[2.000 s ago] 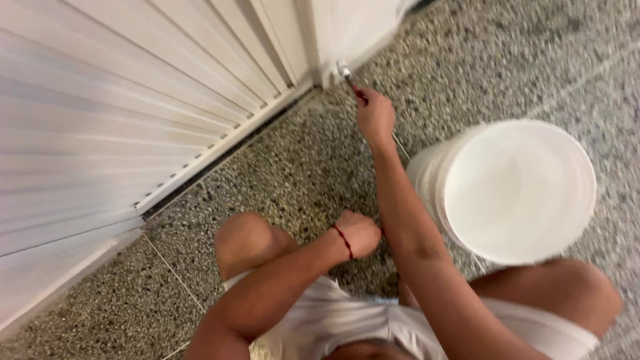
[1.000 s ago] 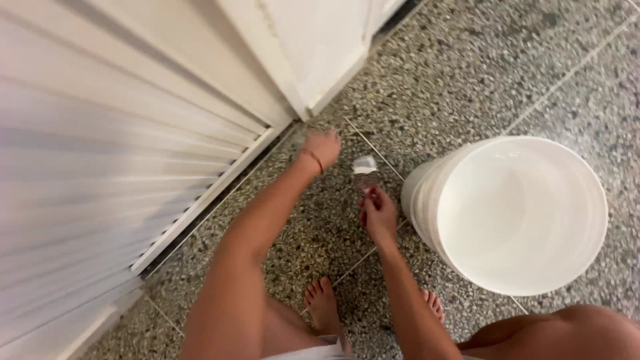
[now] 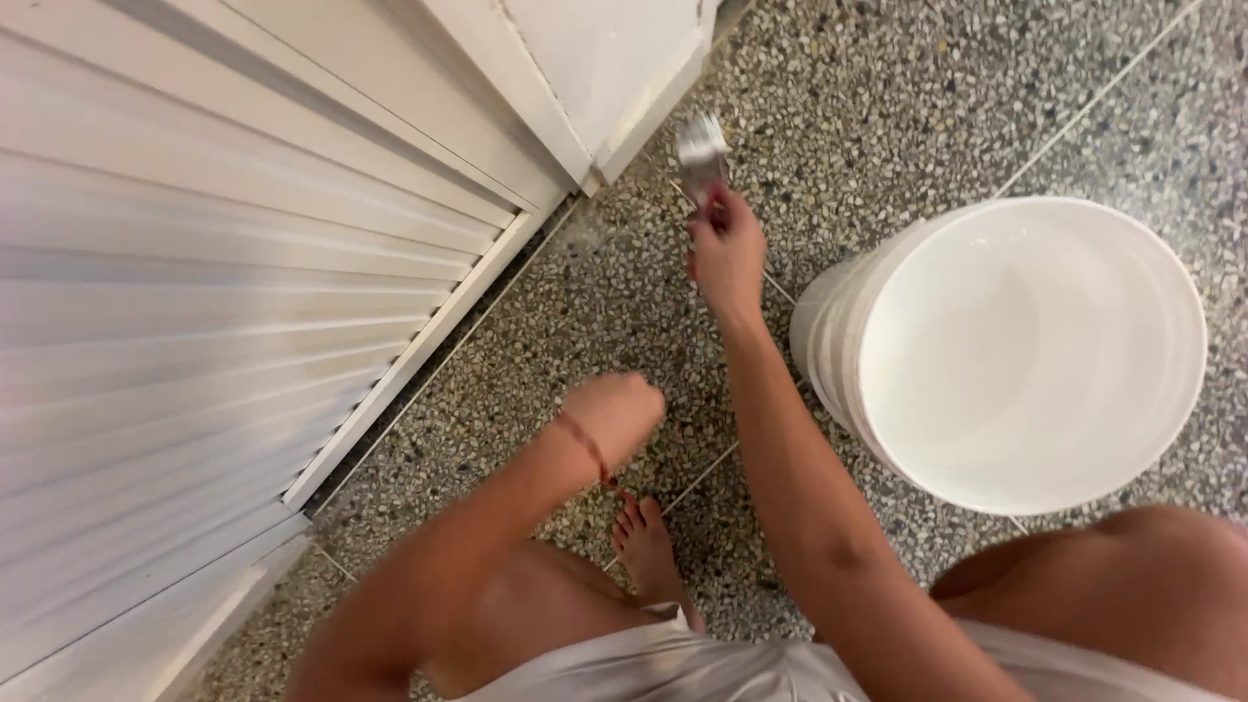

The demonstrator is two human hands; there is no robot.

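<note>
My right hand (image 3: 729, 249) grips the handle of a paintbrush (image 3: 702, 151), whose bristles look white and point away from me, over the floor near the corner of the white door frame (image 3: 585, 161). My left hand (image 3: 616, 409), with a red cord bracelet at the wrist, is curled above the floor between my knees; its fingers are mostly hidden and I see nothing in it. To the right of my right forearm stands a white plastic bucket (image 3: 848, 351), its inside white.
A white slatted door (image 3: 244, 253) fills the left side, with a dark gap along its bottom edge. A white baseboard (image 3: 663, 102) runs from the corner. Speckled terrazzo floor (image 3: 546, 322) lies around my bare foot (image 3: 643, 546).
My left hand has drawn back toward me from near the door frame's foot. My right hand has moved forward with the brush, toward the baseboard, since one second ago.
</note>
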